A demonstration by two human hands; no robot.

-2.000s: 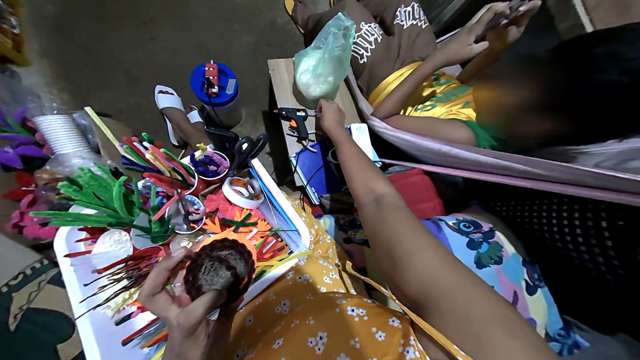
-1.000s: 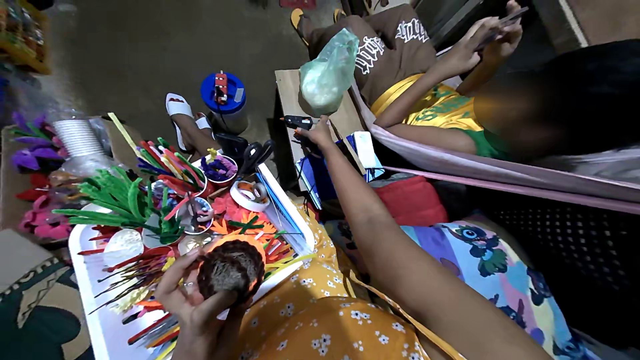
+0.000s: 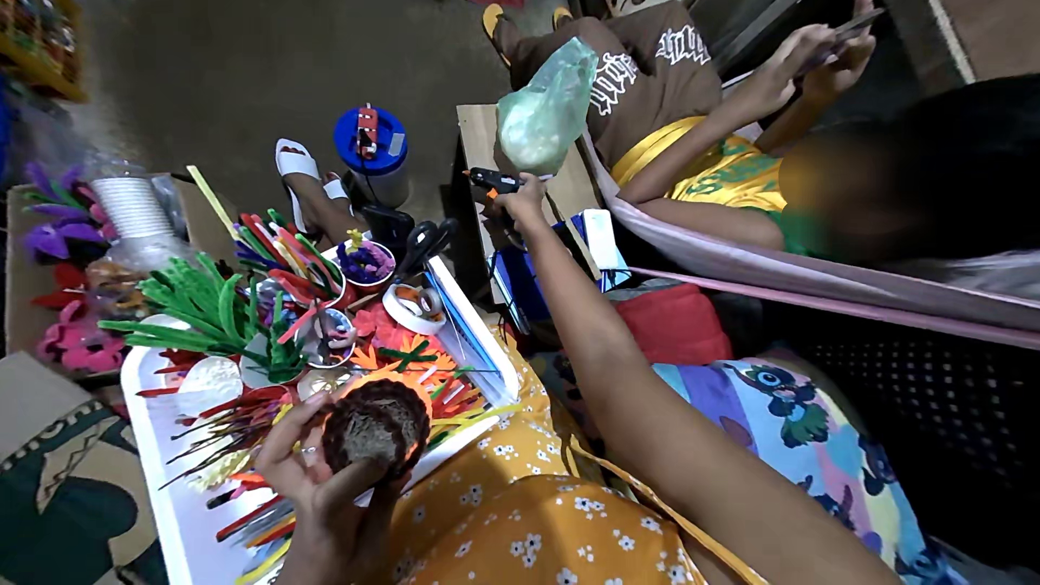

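Note:
My left hand (image 3: 313, 475) holds a small round pot-like piece (image 3: 378, 426) with a dark brown fuzzy rim and a greyish inside, its thumb over the near edge. Beneath it lies a white plastic tray (image 3: 150, 463) of craft supplies. My right arm reaches far forward, and my right hand (image 3: 520, 203) is closed on a black and orange hot glue gun (image 3: 494, 180), whose nozzle points left. Just beyond that hand, a green plastic bag (image 3: 544, 114) with pale contents rests on a wooden board (image 3: 479, 130).
Green pipe cleaners (image 3: 211, 305), a white tape roll (image 3: 413, 309) and black-handled scissors (image 3: 426, 240) crowd the tray. Past it stands a blue-lidded tumbler (image 3: 370, 142). A person holding a phone (image 3: 857, 26) lies in a hammock (image 3: 731, 264) at right. Fabric flowers (image 3: 77, 337) fill a box at left.
My right hand, at the glue gun near the bag, now has it lifted and turned, its nozzle to the left. My left hand still holds the round piece over the tray.

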